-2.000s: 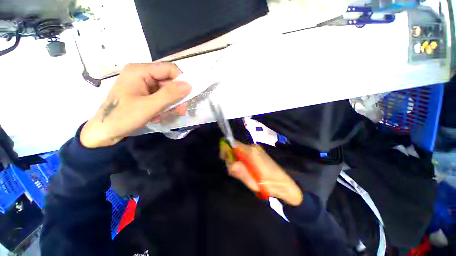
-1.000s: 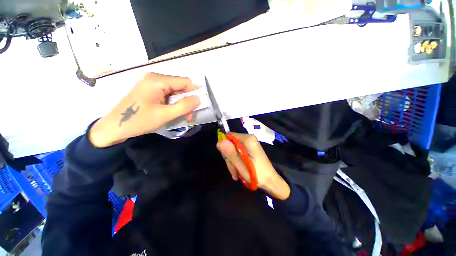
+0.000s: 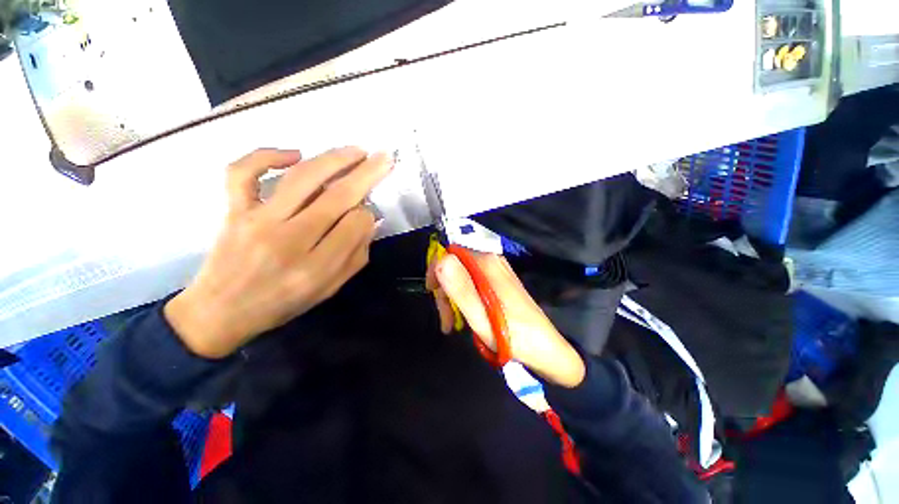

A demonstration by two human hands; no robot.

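My right hand (image 3: 513,320) holds scissors (image 3: 483,303) with red and yellow loop handles; the steel blades point up over the front edge of the white table (image 3: 552,118). A small pale template piece (image 3: 402,197) lies at the table's front edge, just left of the blades. My left hand (image 3: 301,236) rests palm down over the piece with its fingers spread, fingertips near the piece's upper part. Part of the piece is hidden by the fingers, and its outline is hard to tell against the white table.
A black fabric panel (image 3: 286,44) lies at the back left. A small-parts tray (image 3: 789,44) and dark blue thread snips (image 3: 685,7) are at the back right. A blue basket (image 3: 789,187) stands at the right below the table. Black garments (image 3: 729,325) lie around the lap.
The view has shifted, so the table things sit further left and up. My left hand has gone from pinching the pale piece to lying flat with spread fingers. The scissors stay beside the piece.
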